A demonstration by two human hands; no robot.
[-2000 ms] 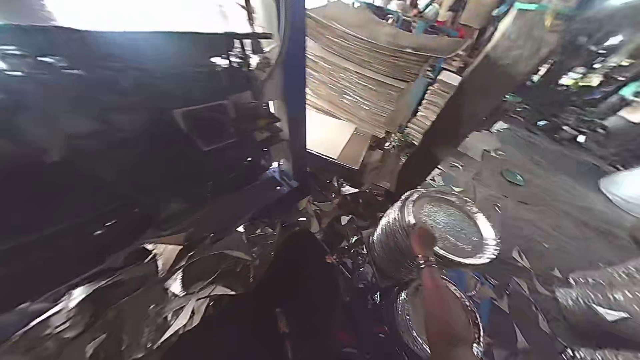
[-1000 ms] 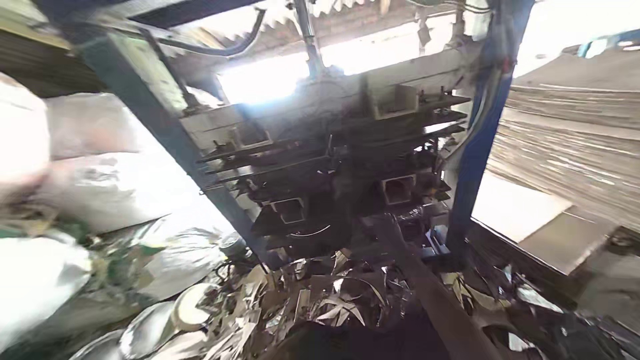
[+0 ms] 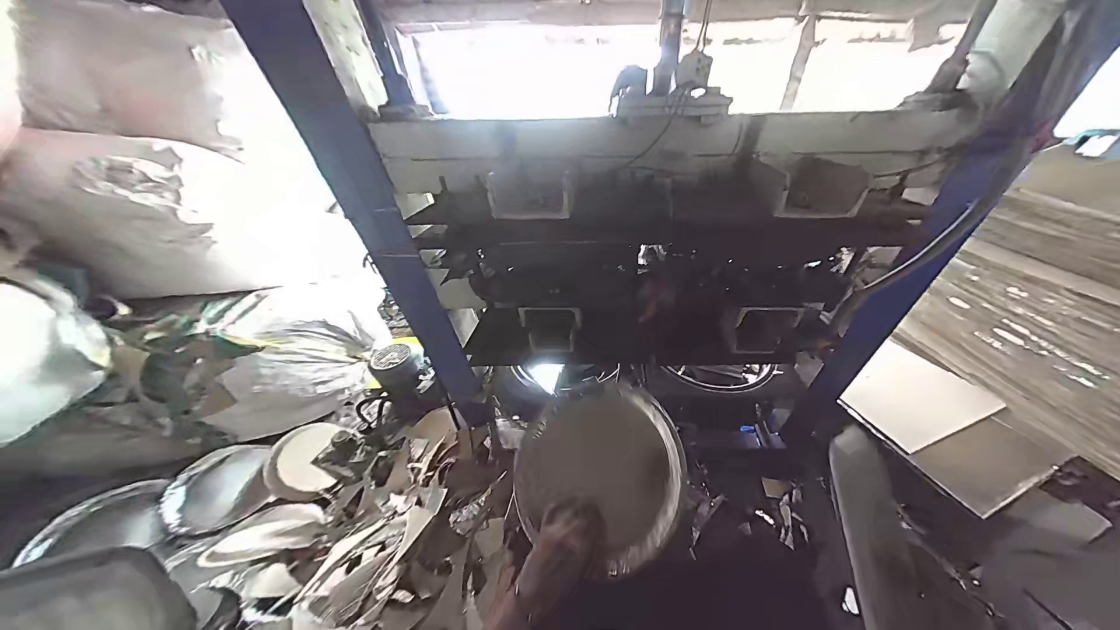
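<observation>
My left hand (image 3: 564, 538) reaches in from the bottom and grips the near edge of a round plate with a shiny rim (image 3: 612, 464). The plate is tilted in front of a pressing machine with dark platens (image 3: 604, 337). Below the lowest platen, shiny round rims (image 3: 722, 376) show at the machine's base. A dim reddish shape (image 3: 649, 297) lies in the gap between the platens; whether it is my right hand cannot be told. No other part of my right hand shows clearly.
Blue posts (image 3: 350, 192) flank the machine. Cardboard scraps (image 3: 411, 534) and silvery round plates (image 3: 219, 486) lie at the lower left, below large white sacks (image 3: 157, 210). Stacked sheets (image 3: 1032, 297) and flat boards (image 3: 919, 394) are at the right. A grey elongated object (image 3: 862, 490) stands nearer.
The view has swung left from the plate stacks to the machine. One second ago an arm reached toward the machine; now my left hand and the round plate it holds are in view.
</observation>
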